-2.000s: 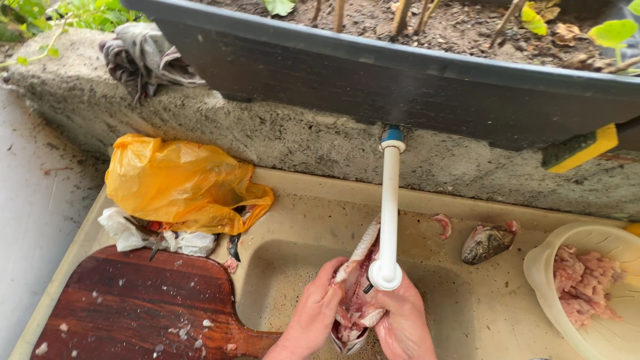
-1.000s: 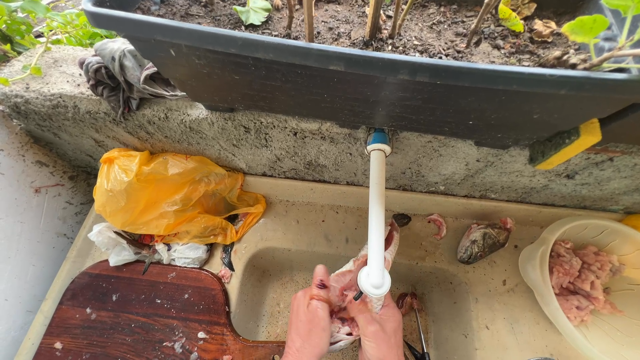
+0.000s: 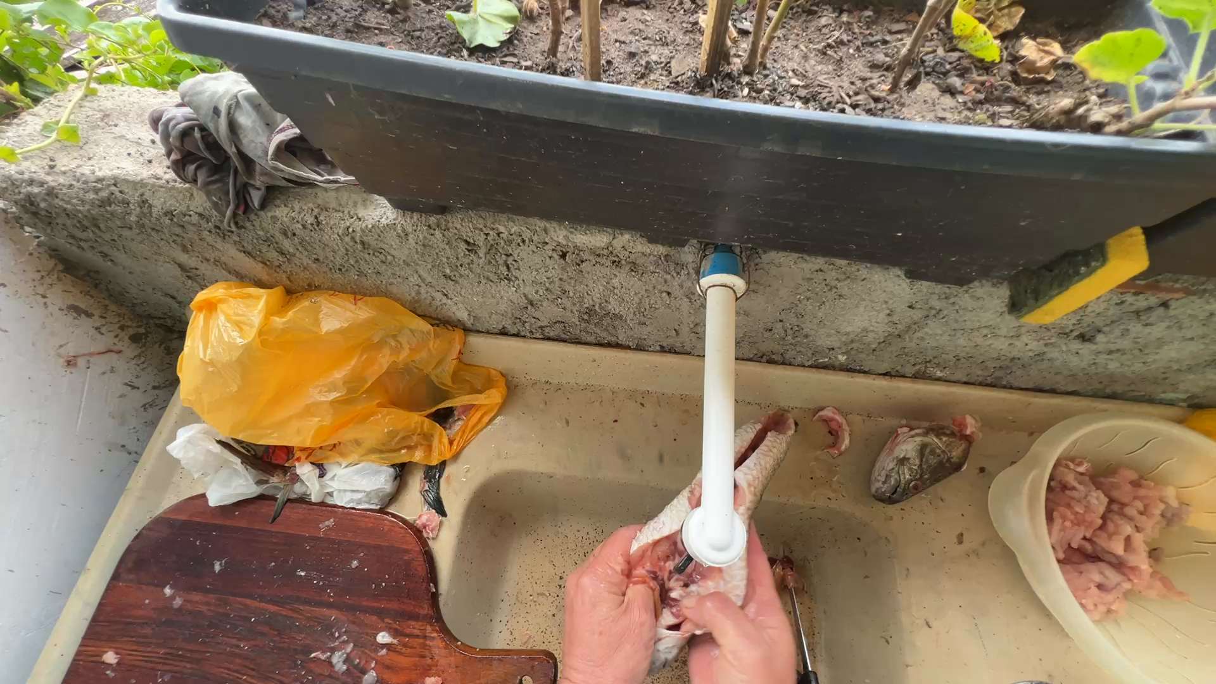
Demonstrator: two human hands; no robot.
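A gutted fish (image 3: 760,456) with its belly laid open is held over the sink basin, below the white plastic tap (image 3: 719,418). My left hand (image 3: 610,608) grips its left side. My right hand (image 3: 746,617) holds the right side, with the thumb on the open belly. The tap's end hides part of the fish. To the right of my right hand, a thin metal tool with a black handle (image 3: 803,627) lies in the basin; its kind is unclear.
A wooden cutting board (image 3: 275,589) with scraps and a yellow plastic bag (image 3: 323,370) lie left. At right are a fish head (image 3: 920,461) and a plastic colander (image 3: 1031,513) of pale flesh (image 3: 1107,532). A planter (image 3: 617,161) overhangs the concrete wall (image 3: 570,275); a yellow-edged brush (image 3: 1088,275) hangs right.
The fish has shifted under the tap, and its narrow end now points up and to the right. Both hands have changed their hold on it.
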